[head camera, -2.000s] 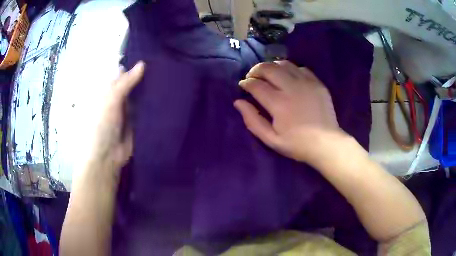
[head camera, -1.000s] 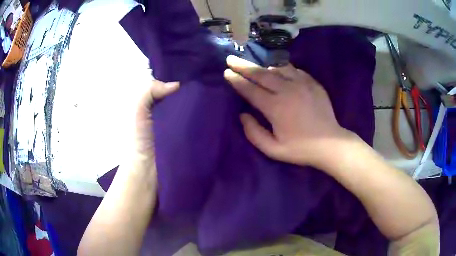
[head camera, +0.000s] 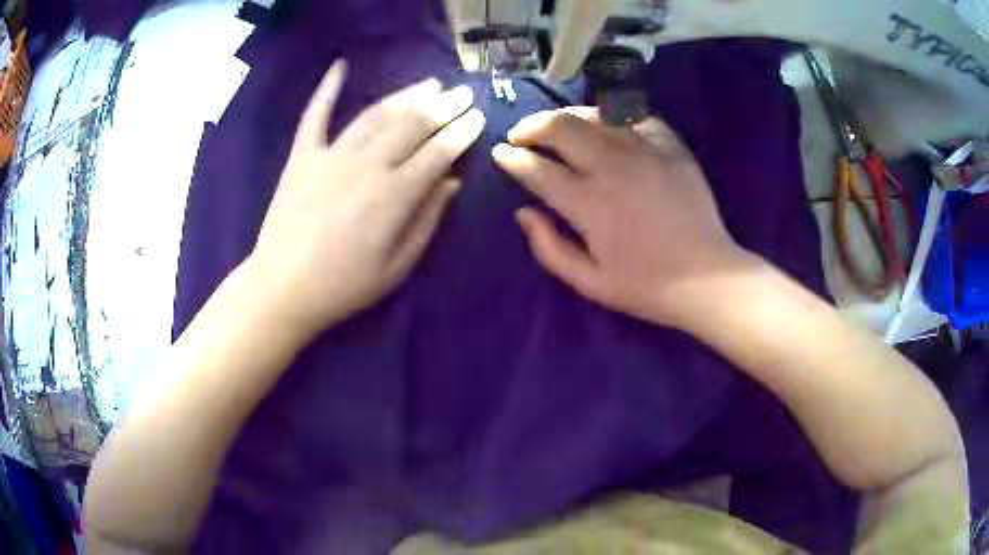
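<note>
A deep purple cloth panel (head camera: 466, 379) covers the machine bed and hangs down toward my lap. My left hand (head camera: 363, 190) lies flat on the cloth with fingers spread, its fingertips just left of the lit needle area. My right hand (head camera: 629, 206) rests on the cloth to the right, fingers slightly bent, fingertips just below the needle area. The small shiny presser foot (head camera: 503, 89) sits on the cloth above and between my fingertips. The needle itself cannot be made out.
The white sewing machine head (head camera: 803, 54) spans the top right. Scissors (head camera: 857, 201) with orange-yellow and red handles lie at right, beside a blue tray (head camera: 971, 260). The worn white table (head camera: 130, 249) shows at left, with an orange basket (head camera: 13, 92) at the far left edge.
My left hand has moved from the cloth's left edge up and right, now flat near the presser foot. The cloth is spread out flatter and wider to the left. My right hand has barely moved.
</note>
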